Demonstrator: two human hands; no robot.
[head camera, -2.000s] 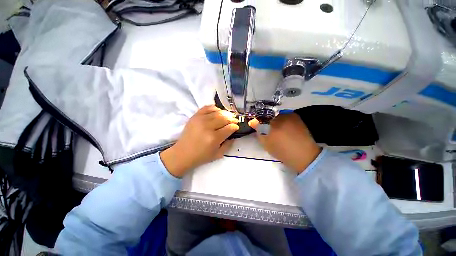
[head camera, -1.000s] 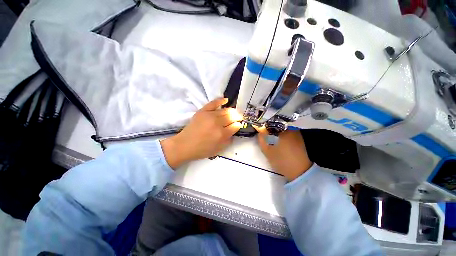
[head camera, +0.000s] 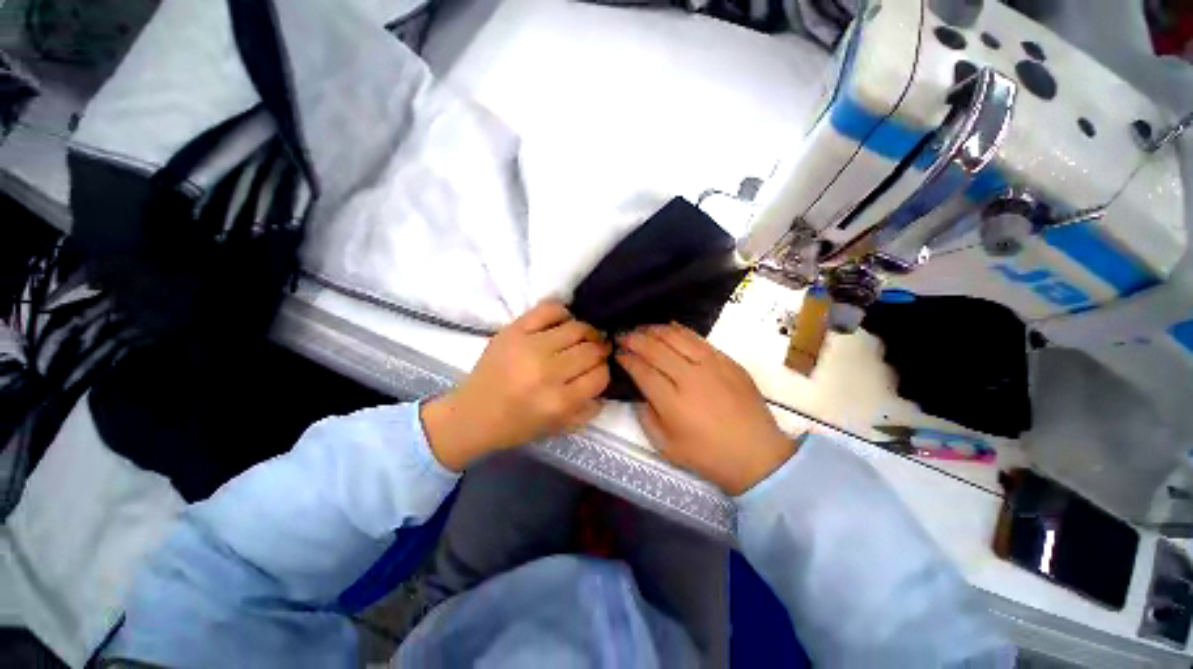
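A black cuff piece (head camera: 667, 268) lies left of the needle at the end of the white sleeve panel (head camera: 419, 196), which spreads to the left. My left hand (head camera: 530, 386) grips the black cloth at its lower left edge. My right hand (head camera: 700, 405) grips the same cloth just beside it, fingertips close together. The fingers hide the held edge. The presser foot and needle (head camera: 792, 261) of the sewing machine (head camera: 955, 170) are up and right of the hands. A brown-yellow block (head camera: 809, 331) stands by the needle.
A black cut-piece stack (head camera: 962, 359) lies right of the needle. Slim pink and blue tools (head camera: 949, 447) and a phone (head camera: 1070, 538) lie farther right. A ruled strip (head camera: 641, 481) runs along the front edge. Black-and-white bundles (head camera: 170, 248) hang at the left.
Both hands have moved from the needle toward the table's front edge, drawing the black cloth out from under the presser foot. The view has shifted, and the brown-yellow block now shows.
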